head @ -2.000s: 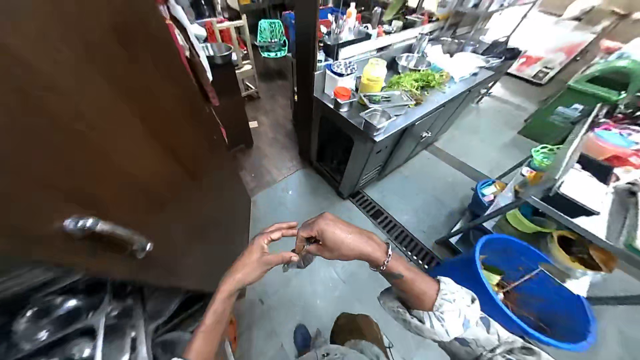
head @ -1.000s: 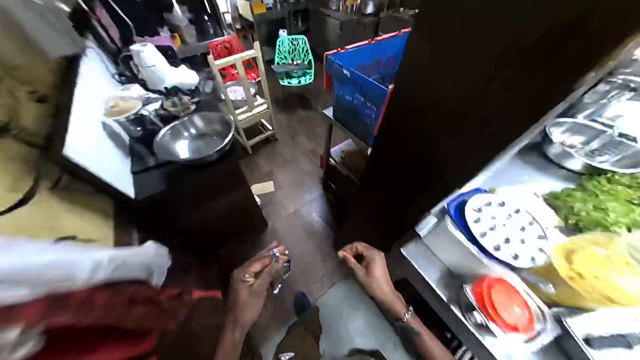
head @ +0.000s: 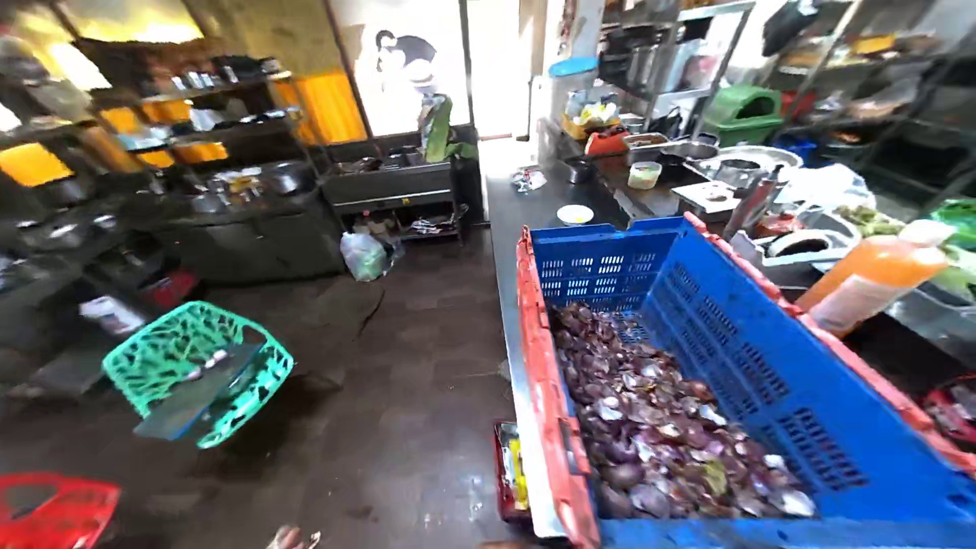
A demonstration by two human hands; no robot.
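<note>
At the bottom edge of the head view, only the fingertips of my left hand (head: 285,538) show, with a small shiny scrap (head: 313,540) beside them; whether they grip it is too cut off to tell. A sliver of my right hand (head: 499,545) shows further right on the same edge, its fingers hidden. To its right, a blue plastic crate (head: 732,358) with red rims stands on a steel counter (head: 507,267). Purple onions and loose onion skins (head: 648,412) lie inside the crate.
A green plastic chair (head: 191,366) with a flat board on it and a red chair (head: 53,507) stand at left. An orange bottle (head: 877,274) is right of the crate. A plastic bag (head: 364,255) sits on the floor by the far sink unit (head: 393,187).
The view has moved forward into the room, nearer the blue crate and green chair. Both hands, fully in view earlier, now show only at the bottom edge.
</note>
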